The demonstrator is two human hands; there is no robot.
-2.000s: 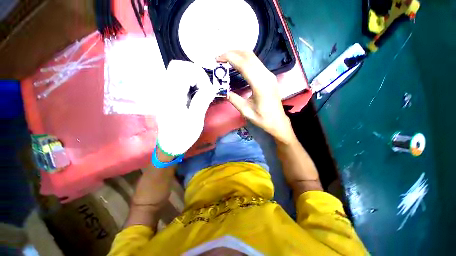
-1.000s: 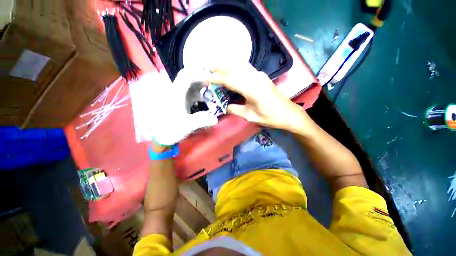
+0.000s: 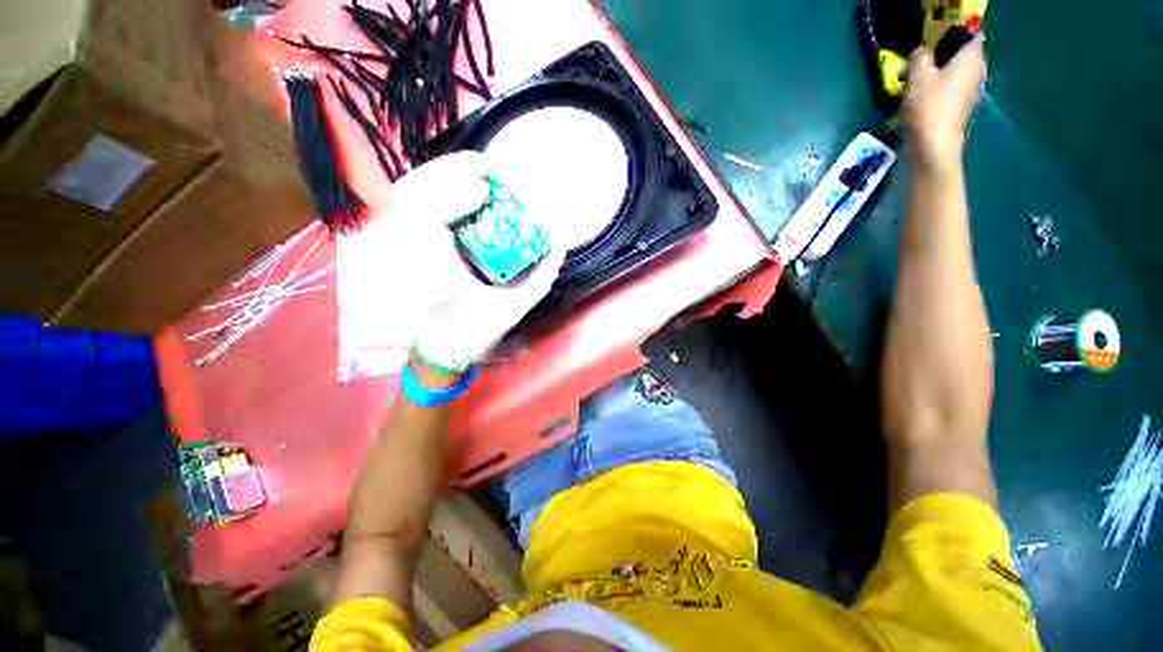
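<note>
My left hand (image 3: 466, 287), in a white knit glove with a blue wristband, holds a teal-green circuit board (image 3: 505, 234), solder side up, over the near left part of the black square unit (image 3: 676, 191) with a white round centre. My bare right hand (image 3: 941, 92) is stretched to the top right over the green bench, on the yellow soldering gun (image 3: 944, 21). The gun is cut off by the top edge of the picture, and part of my grip is hidden behind the hand.
Black strips (image 3: 415, 77) and a black bundle (image 3: 316, 153) lie left of the unit, near a cardboard box (image 3: 191, 229). White strips (image 3: 262, 299) and small boards (image 3: 223, 484) lie on the red table. A power strip (image 3: 835, 204) and solder spool (image 3: 1075, 341) are on the green bench.
My right hand has left the circuit board and moved right and up to the yellow gun. My left hand now holds the board alone, its green solder side showing.
</note>
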